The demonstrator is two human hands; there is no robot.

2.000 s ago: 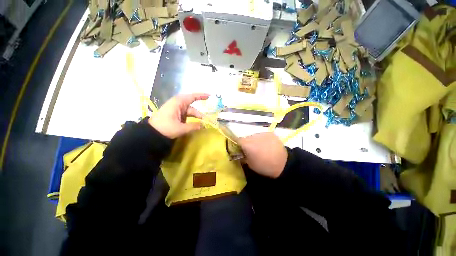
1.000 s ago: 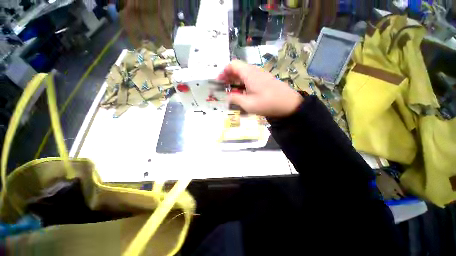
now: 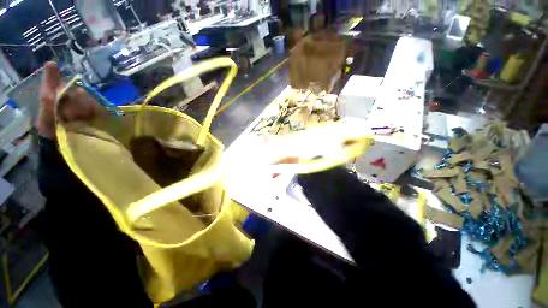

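A yellow bag [image 3: 198,258] hangs open at the left, its mouth facing up and its inside brown and dark. Two yellow handles [image 3: 219,99] rise from its rim. My left hand [image 3: 57,105] is at the bag's far left rim, partly hidden by it, and holds the bag there. A blue-wrapped clasp [image 3: 99,96] on a tan tab lies across the rim beside it. My right hand [image 3: 279,159] is beyond the bag at the centre, washed out by glare and blur, beside a blurred yellow loop [image 3: 339,157]; its grip cannot be made out.
The machine head [image 3: 381,159] stands right of centre with a red-handled tool [image 3: 386,129] on top. Tan tabs [image 3: 300,111] are heaped behind the table's left part, and more with blue clasps [image 3: 493,222] at the right. A brown box [image 3: 315,63] stands beyond.
The view has swung left. The bag has come up from the lower left, and my left hand now shows at its rim. My right hand has left the machine head; the red-handled tool lies there.
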